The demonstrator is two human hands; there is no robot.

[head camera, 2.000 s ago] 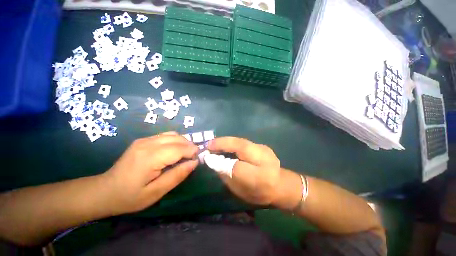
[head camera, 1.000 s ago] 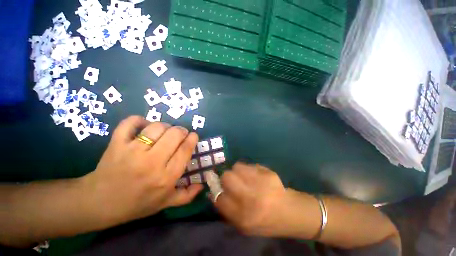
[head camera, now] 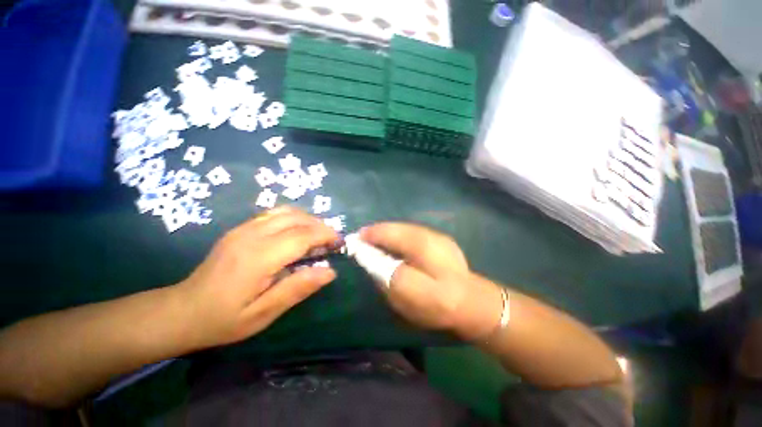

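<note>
My left hand point(head camera: 259, 271) is closed around a small panel with square modules point(head camera: 313, 263). Only a dark edge and small white parts show between its thumb and fingers. My right hand point(head camera: 426, 271) has white wrapping on one finger. Its fingertips meet the left fingertips at the panel's right side; whether they pinch a separate piece cannot be told. A small white piece point(head camera: 335, 223) shows just beyond the fingertips, too blurred to identify. Loose white release liners point(head camera: 219, 100) with holes lie in piles at the upper left, with a smaller group point(head camera: 291, 177) beyond my left hand.
Two green PCB stacks point(head camera: 336, 87) stand beyond the hands. A blue parts bin point(head camera: 54, 100) is at upper left. Stacked whitish trays point(head camera: 551, 117) bear modules at right. A perforated strip point(head camera: 368, 18) lies at the back, a dark-celled tray point(head camera: 712, 221) far right.
The view has shifted back and widened. My left hand has gone from lying over the panel to gripping it, hiding most modules. My right hand has moved up to the left fingertips.
</note>
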